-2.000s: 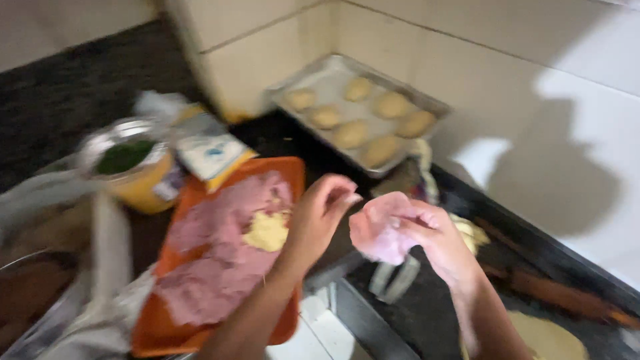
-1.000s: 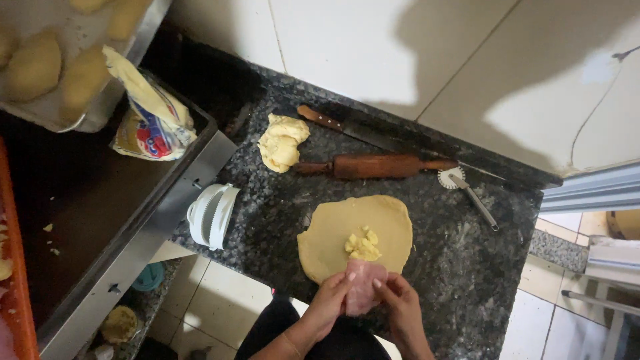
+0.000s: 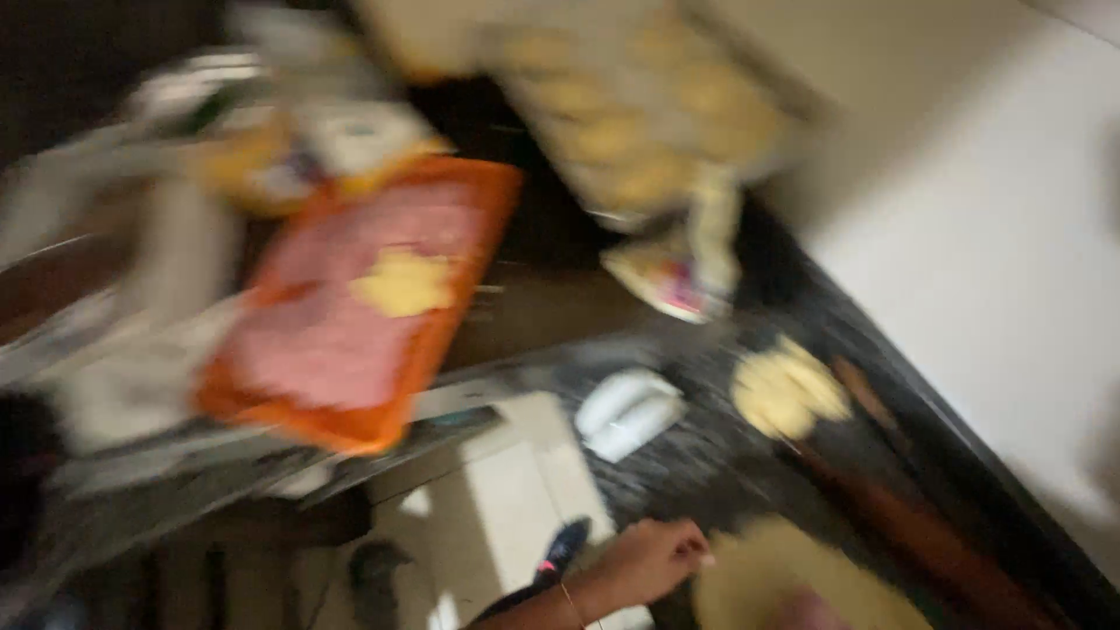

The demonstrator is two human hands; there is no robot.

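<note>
The view is blurred. My left hand [image 3: 656,560] is at the bottom centre, fingers curled beside the left edge of a flat rolled-out dough [image 3: 787,569]; nothing is visible in it, though blur hides the fingertips. A pink patch, apparently sliced ham [image 3: 809,612], shows on the dough at the bottom edge. My right hand is out of view. More pink ham slices [image 3: 324,350] fill an orange tray [image 3: 472,297] at the left, with a yellow pile [image 3: 407,282] on them. On the dark stone counter lie a lump of dough [image 3: 787,389] and a wooden rolling pin [image 3: 919,525].
White curved plastic items [image 3: 628,414] sit left of the dough lump. An opened packet [image 3: 678,280] lies below a metal tray of shaped dough pieces [image 3: 612,131]. Another packet [image 3: 359,131] and a yellow container [image 3: 249,171] stand behind the orange tray. A tiled wall [image 3: 989,227] borders the counter.
The view has swung left, bringing the whole orange tray into sight. My left hand has come off the ham that both hands held over the dough one second ago. My right hand has left the view.
</note>
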